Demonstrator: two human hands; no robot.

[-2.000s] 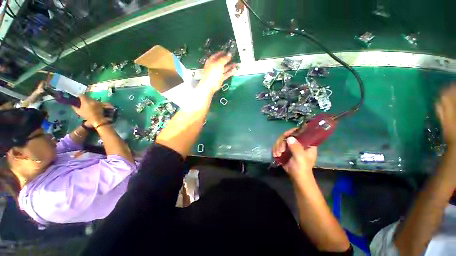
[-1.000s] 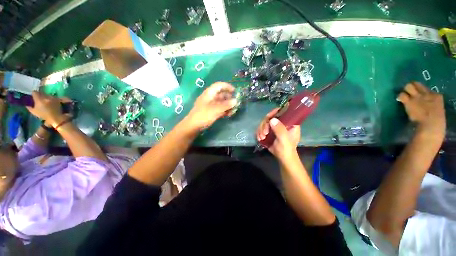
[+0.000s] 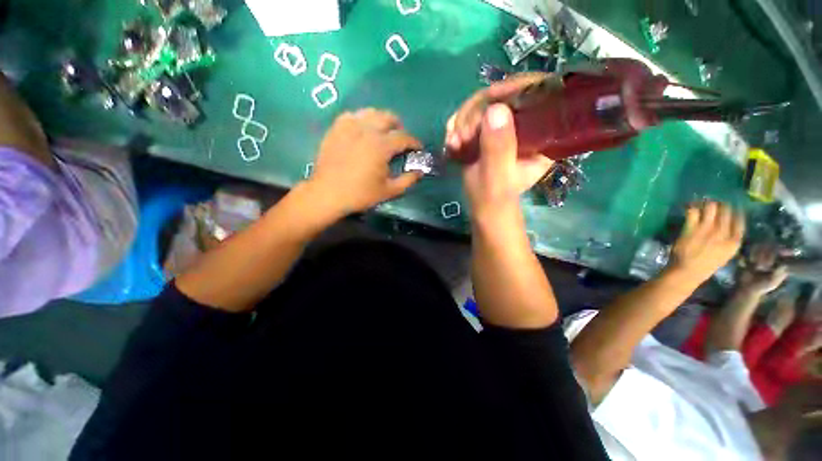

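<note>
My left hand [image 3: 360, 162] holds a small silver and dark electronic assembly [image 3: 418, 162] between thumb and fingertips over the bench's near edge. My right hand [image 3: 500, 144] is closed around the dark red electric screwdriver [image 3: 577, 110], which lies level. Its front end points left at the assembly, a short gap away; the bit is too blurred to see. The cord leaves its rear to the right. A pile of assemblies [image 3: 527, 40] lies behind the screwdriver, partly hidden by it.
White rectangular frames [image 3: 324, 93] lie scattered on the green bench [image 3: 460, 54]. A neighbour's pile with green boards [image 3: 162, 67] is at the upper left, a white box [image 3: 296, 13] at the top. A neighbour's hand [image 3: 707, 239] and a yellow block [image 3: 762, 175] are at the right.
The view has turned. My left hand has moved from the pile's edge to near the screwdriver's front, with an assembly now visible in its fingers. The screwdriver has gone from slanted to level.
</note>
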